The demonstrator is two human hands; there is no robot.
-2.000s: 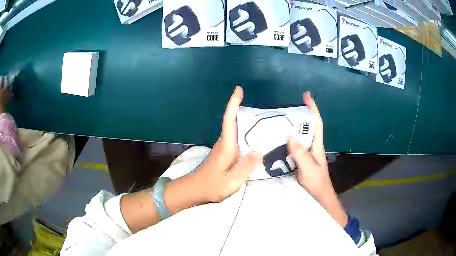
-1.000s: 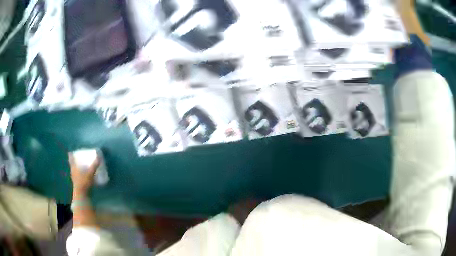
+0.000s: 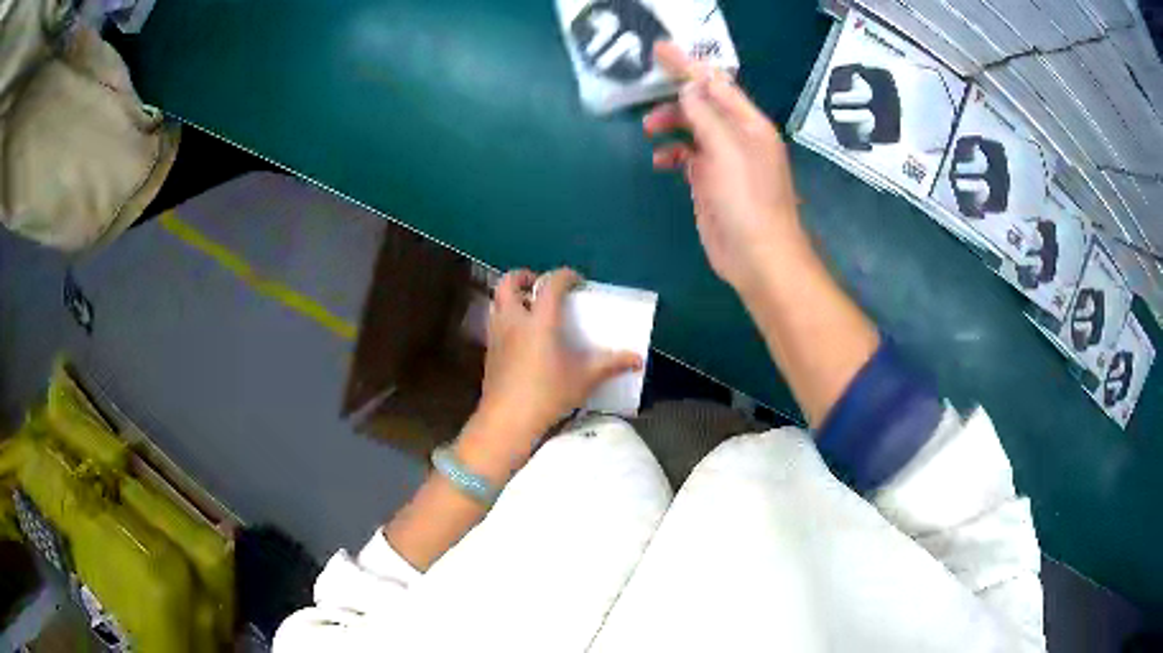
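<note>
My left hand [image 3: 542, 344] holds a plain white inner box [image 3: 620, 334] at the bench's front edge, just above my lap. Its fingers lie at the box's left side, its thumb across the lower face. A printed earbud box or sleeve [image 3: 610, 49] lies at the top of the view, partly cut off, picture-side up. My right hand [image 3: 673, 96] is at its lower right corner, one finger over the printed face and other fingers below the edge. Whether it grips or only touches it is unclear.
A row of printed retail boxes [image 3: 886, 105] and the large stack [image 3: 1059, 77] stand at the right. A brown carton [image 3: 421, 338] is below the bench edge. Yellow-green sacks [image 3: 128, 510] lie lower left; a person's cream sleeve [image 3: 83, 140] is upper left.
The view has turned. My left hand has brought the white box from the bench's left to its front edge. My right hand has come back from the stack and is at a printed piece.
</note>
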